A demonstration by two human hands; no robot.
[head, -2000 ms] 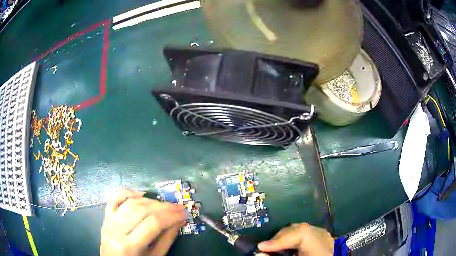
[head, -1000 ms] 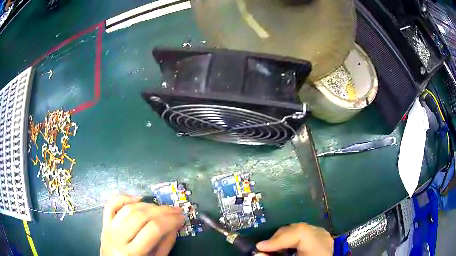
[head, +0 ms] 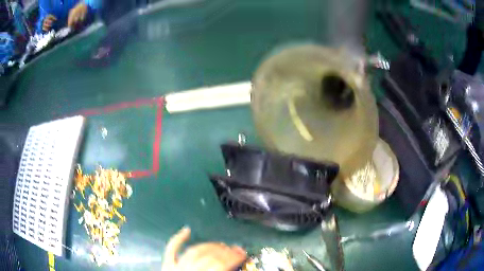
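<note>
My left hand [head: 204, 256] is at the bottom edge, cut off and blurred. Its fingertips are beside a circuit board [head: 271, 259], and whether they hold anything is hidden. The board is blurred and only its upper part shows. A thin dark piece, which looks like the soldering iron's tip [head: 314, 260], is just right of the board. My right hand is out of the picture. A loose pile of orange and white flex cables [head: 103, 211] lies left of my left hand. The white component tray [head: 48, 182], with rows of small dark parts, is at the far left.
A black cooling fan [head: 273, 188] stands above the board. The yellowish fume hood [head: 313, 106] hangs behind it, over a cream round tub [head: 390, 169]. Tweezers [head: 377, 233] and a white sheet [head: 431, 227] lie right. Another person's hands and blue sleeves [head: 77, 16] show top left.
The view has tilted up and blurred, so everything sits lower in the picture. My right hand and most of the boards have left the frame. The component tray and more bench now show.
</note>
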